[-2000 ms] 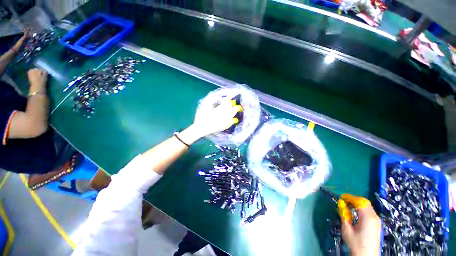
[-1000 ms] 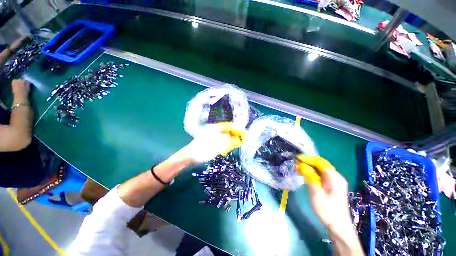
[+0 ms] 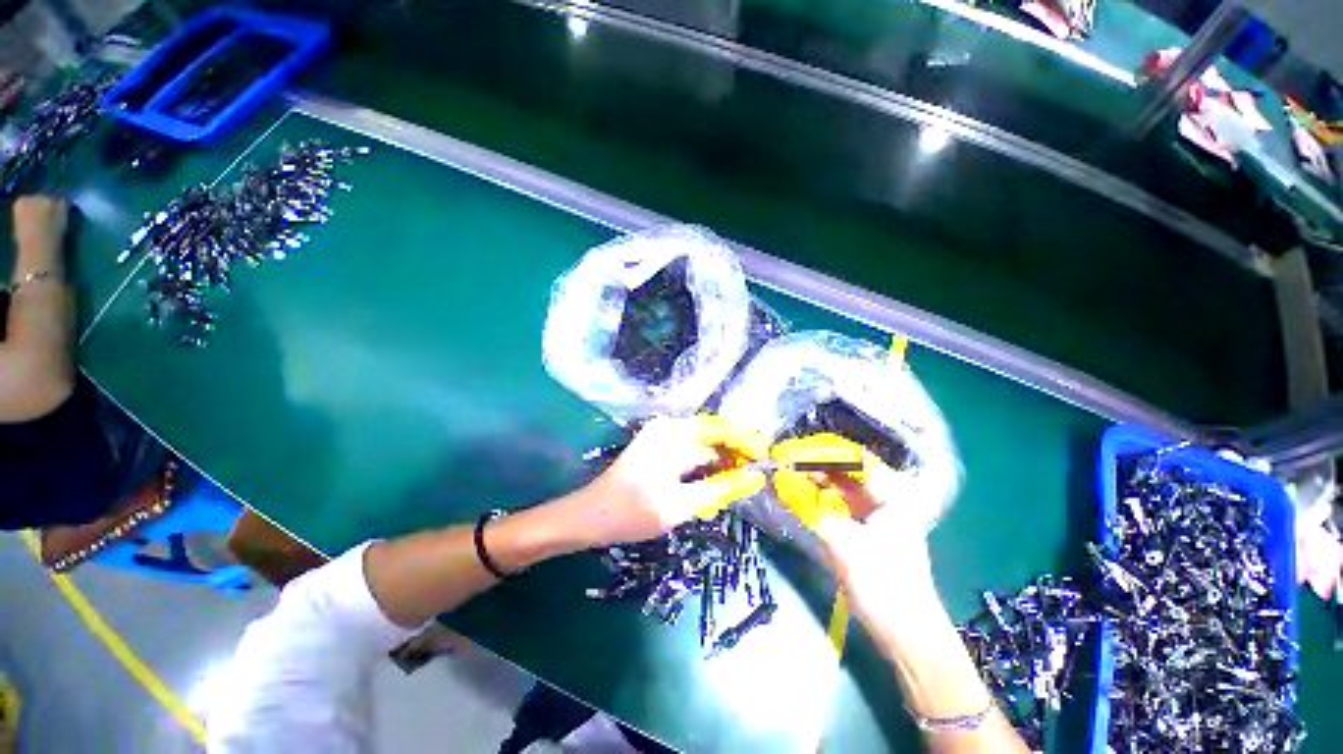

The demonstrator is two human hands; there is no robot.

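Observation:
My left hand (image 3: 681,474), with yellow finger cots, and my right hand (image 3: 843,498), also in yellow cots, meet fingertip to fingertip in front of the right bag. My right fingers pinch a slim black part (image 3: 828,467). My left fingertips close at its left end; whether they hold a small separate piece is too small to tell. The left clear bag (image 3: 577,327) is open with dark contents. The right clear bag (image 3: 931,427) is partly behind my right hand. A pile of black-silver pieces (image 3: 692,567) lies below my hands.
A blue tray (image 3: 1108,589) heaped with black-silver parts stands at the right, loose parts (image 3: 1031,633) beside it. Another parts pile (image 3: 236,228) and a second blue tray (image 3: 221,125) are at the left, near a neighbouring person's arm (image 3: 40,309). A metal rail (image 3: 508,199) edges the conveyor.
My left hand has left the left bag and moved right. My right hand came from the loose parts at the right with a slim part. Both hands now meet before the right bag.

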